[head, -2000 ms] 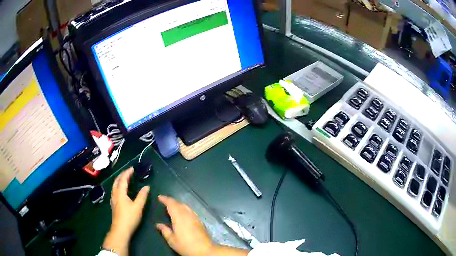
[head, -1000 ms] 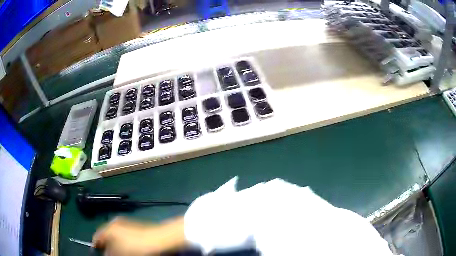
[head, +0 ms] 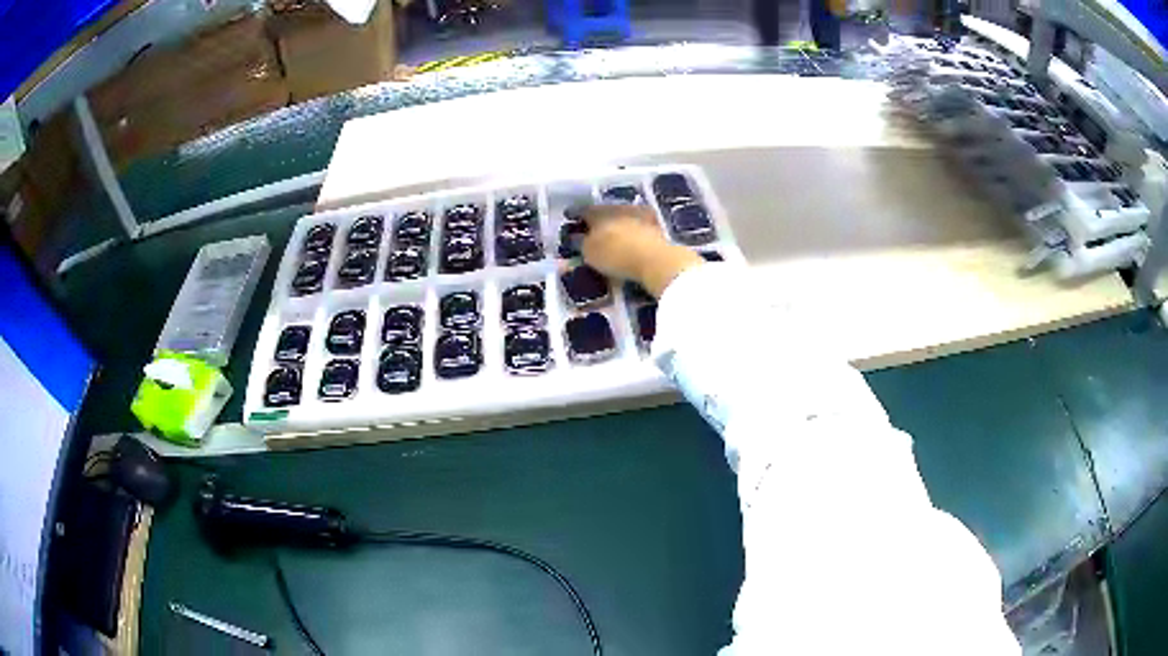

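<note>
The white blister tray (head: pixel 423 288) holds rows of black smartwatch bodies, such as one in the lower row (head: pixel 400 365). My right hand (head: pixel 625 244) reaches over the tray's upper row from the right, in a white sleeve. Its fingertips are on a black smartwatch body (head: pixel 573 236) at an upper-row pocket. The hand and sleeve partly hide that watch and several pockets around it. My left hand is not in view.
The black barcode scanner (head: pixel 275 519) and its cable lie on the green mat, with a thin silver stick (head: pixel 220 625) below. A green pack (head: pixel 181 397), clear box (head: pixel 215 301) and mouse (head: pixel 141 470) are at left. Stacked trays (head: pixel 1025 154) stand far right.
The view has swung from the monitors to the tray. My right hand has moved from beside the scanner up to the tray, at the pocket that was empty. My left hand has left the view.
</note>
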